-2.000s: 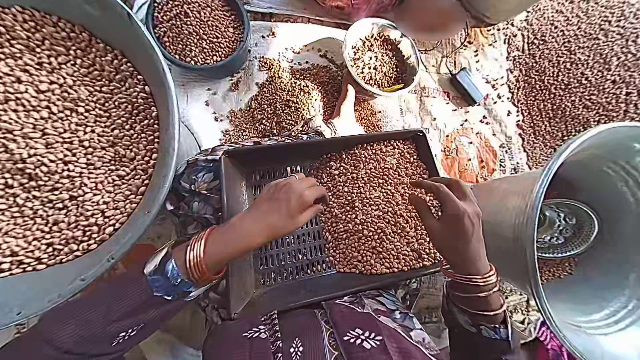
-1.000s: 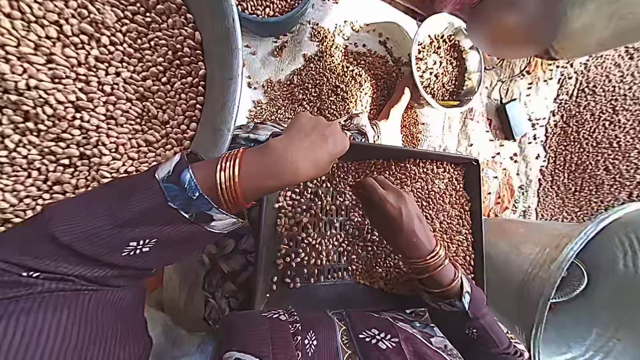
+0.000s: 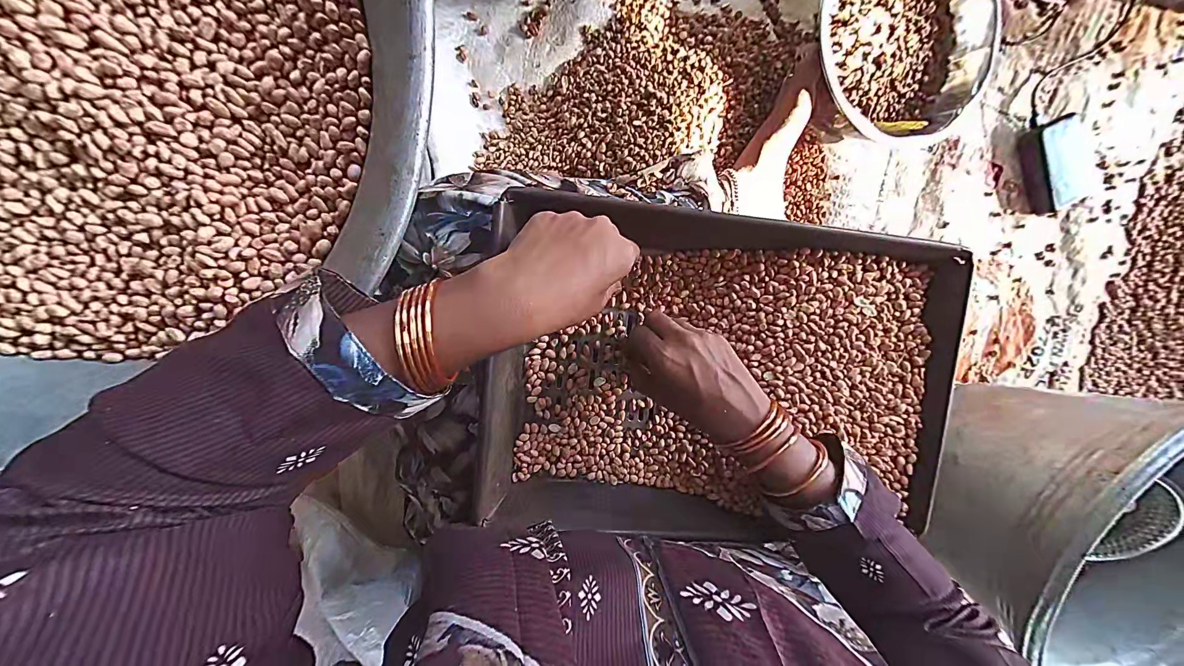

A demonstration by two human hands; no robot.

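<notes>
A dark slotted plastic tray sits against my lap, holding a layer of shelled peanuts. My left hand, with copper-coloured bangles at its wrist, is above the tray's upper left part, its fingers curled in; whether anything is inside them is hidden. Just right of and below it, my right hand rests low among the nuts, fingers bent down; its fingertips are hidden, so its hold cannot be told. Around both hands some slots of the tray bottom show between scattered nuts.
A large metal basin full of peanuts stands at the left. Beyond the tray are a nut heap, a metal bowl and another person's hand. A metal pot lies at the right, below a small dark box.
Two seconds ago both hands were apart and the tray's left part was mostly bare; peanuts now lie there too and my hands are close together. The view has shifted.
</notes>
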